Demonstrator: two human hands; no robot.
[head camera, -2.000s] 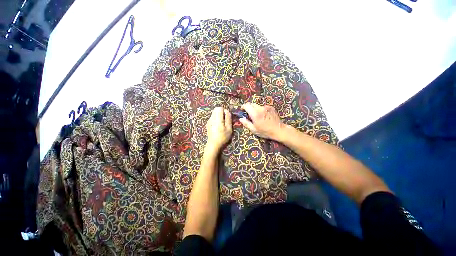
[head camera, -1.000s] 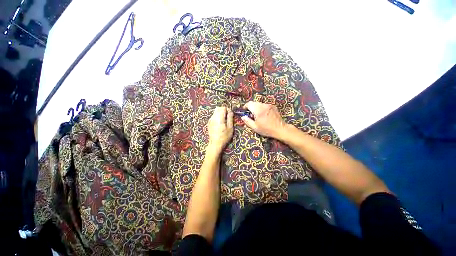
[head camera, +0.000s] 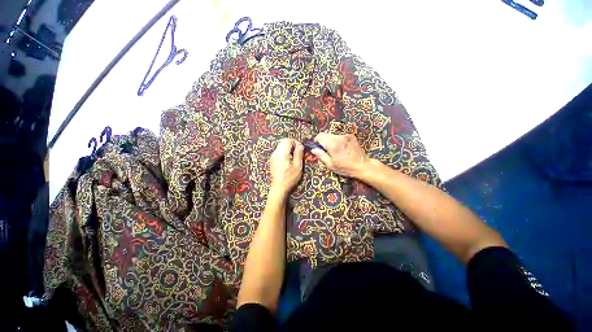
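A brown batik shirt (head camera: 331, 214) with cream, gold and red motifs lies spread in front of me, its collar end at the far side by black hanger hooks (head camera: 243, 31). My left hand (head camera: 286, 165) pinches the cloth of the front placket near the shirt's middle. My right hand (head camera: 339, 154) is closed just to the right of it, around a small dark tool (head camera: 311, 146), perhaps thread snips. The tool's tip lies at the cloth between both hands. Most of the tool is hidden in the right fist.
More shirts of the same print (head camera: 136, 240) are bunched at left, with hooks (head camera: 100, 138) showing. An empty hanger (head camera: 160, 57) lies on the white table (head camera: 467, 84). Dark sticks (head camera: 521, 8) lie at the far right. A thin dark strip (head camera: 110, 71) crosses the table at left.
The right hand has shifted and turned very slightly over the cloth, and less of the dark tool shows. The left hand still pinches the same area.
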